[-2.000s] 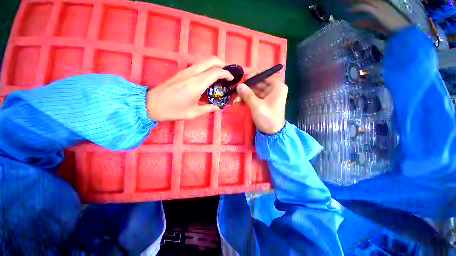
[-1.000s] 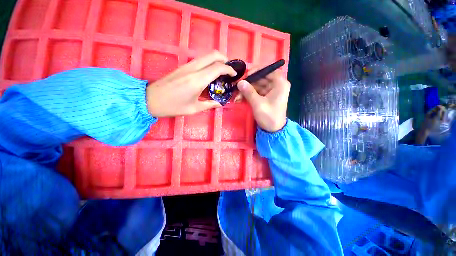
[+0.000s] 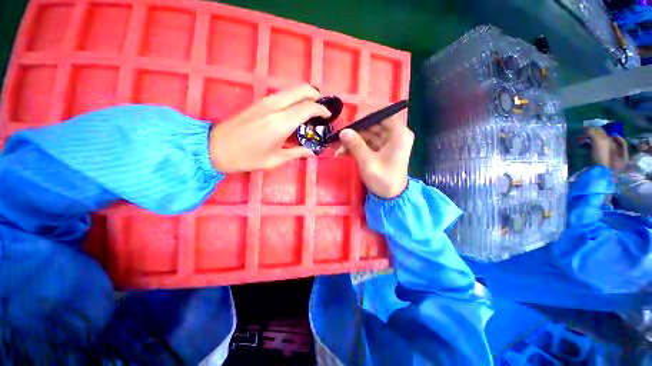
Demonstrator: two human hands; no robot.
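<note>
My left hand [image 3: 268,132] holds a small round watch body [image 3: 312,135] between thumb and fingers, its open side up with yellow and shiny parts. A glossy black disc [image 3: 332,107] stands tilted at its upper right edge, by my left fingertips. My right hand [image 3: 382,154] holds black tweezers [image 3: 375,116] like a pen. Their lower end is at the right side of the body; whether the tip touches it is too small to tell. Both hands are over the red foam tray [image 3: 187,246].
A tall stack of clear blister trays [image 3: 493,157] with ring-shaped parts stands right of the foam tray. A green surface [image 3: 386,21] runs behind. Another person's hand [image 3: 608,149] and blue sleeve are at the far right.
The other person's arm has left the space over the blister stack and shows lower at the far right. My hands and the watch body have shifted only slightly; the tweezers' angle changed a little.
</note>
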